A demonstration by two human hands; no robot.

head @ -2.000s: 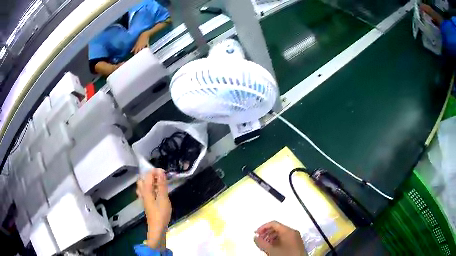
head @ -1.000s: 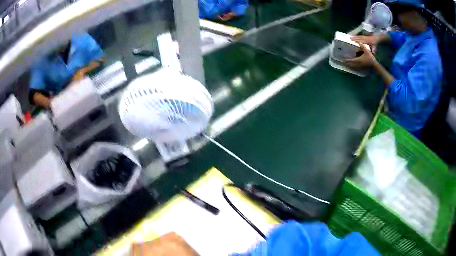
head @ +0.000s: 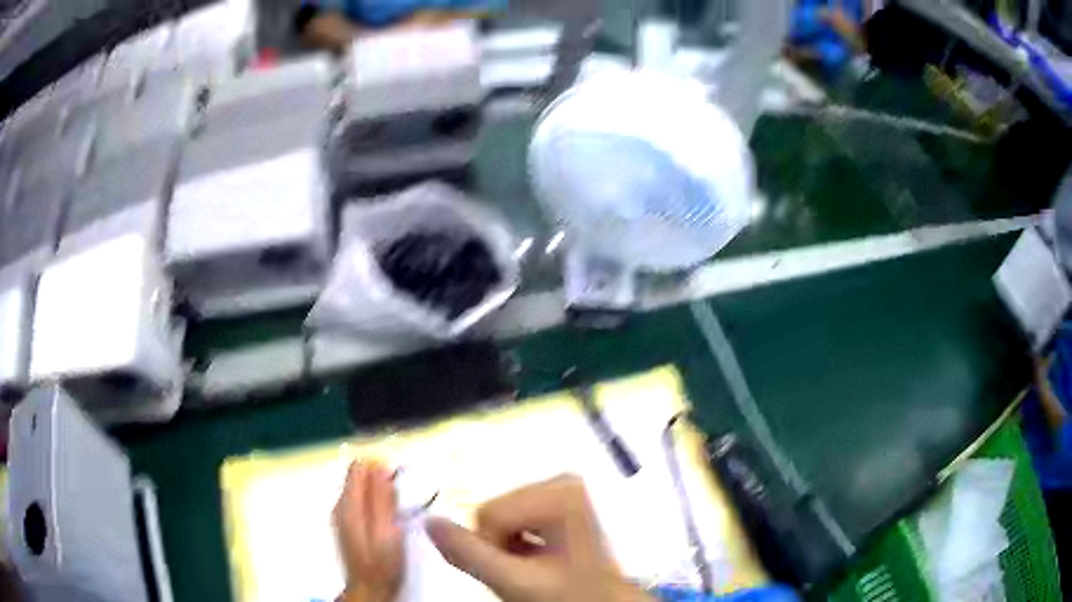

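The frame is blurred. My left hand (head: 370, 529) is upright over the white, yellow-edged work mat (head: 288, 506), fingers close together. My right hand (head: 547, 541) is just right of it, its fingers curled and its thumb side towards the left hand. A pale, unclear thing (head: 430, 567) and a thin dark curved line show between the hands; I cannot tell which hand holds them. A slim black stick (head: 611, 435) lies on the mat. The black electric screwdriver (head: 764, 500) lies at the mat's right edge.
An open white bag of black rings (head: 437, 273) and a flat black tray (head: 433, 385) are beyond the mat. A white desk fan (head: 641, 165) stands behind. Projectors (head: 247, 218) fill the left; one (head: 65, 500) stands nearer. A green crate (head: 1023, 517) and a person's arm are at right.
The view has swung back left from the crate and neighbouring worker. My right sleeve no longer stretches across the right side, and both hands are close together over the mat.
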